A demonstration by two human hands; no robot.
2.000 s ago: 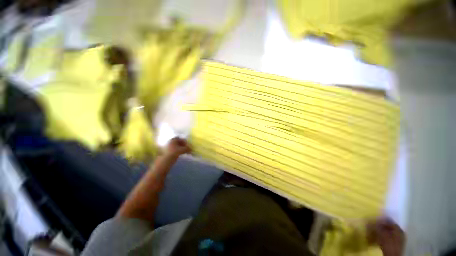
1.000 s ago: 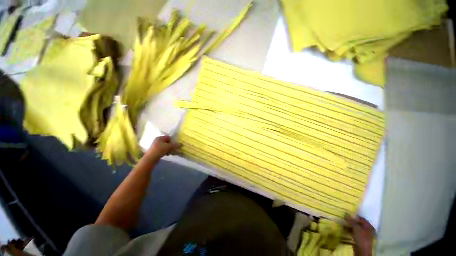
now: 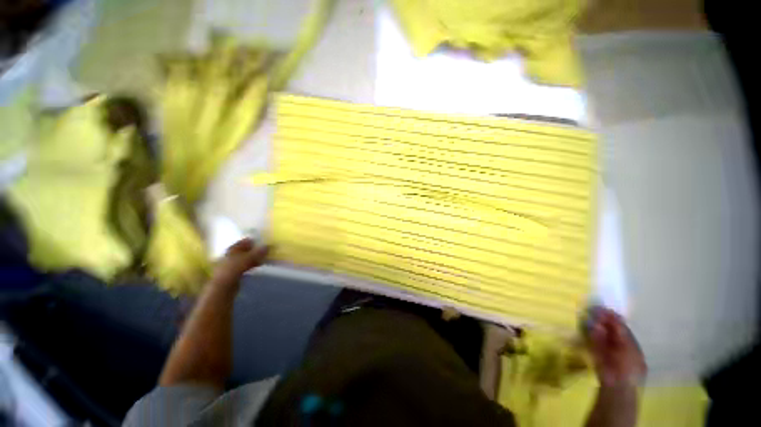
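The row of laid strips [image 3: 434, 208] is a yellow rectangle with thin dark parallel lines, flat in front of me. One loose strip [image 3: 260, 178] lies across it, its end sticking out past the left edge. My left hand [image 3: 244, 254] is at the lower left corner, with fingers on the near edge. My right hand [image 3: 613, 338] is at the lower right corner, blurred. Whether either hand grips the edge is hard to tell. A pale board edge [image 3: 367, 288] shows along the near side.
A strip bundle [image 3: 200, 117] fans out left of the rows. Yellow panels [image 3: 62, 192] lie at far left, more panels [image 3: 501, 25] at the top. White sheet [image 3: 417, 71] shows behind the rows, a grey sheet [image 3: 676, 192] at right, a lower yellow stack [image 3: 542, 375] near my body.
The view has shifted, and the rows lie more level in it. The right hand looks higher and more open at the corner; the left hand stays at its corner.
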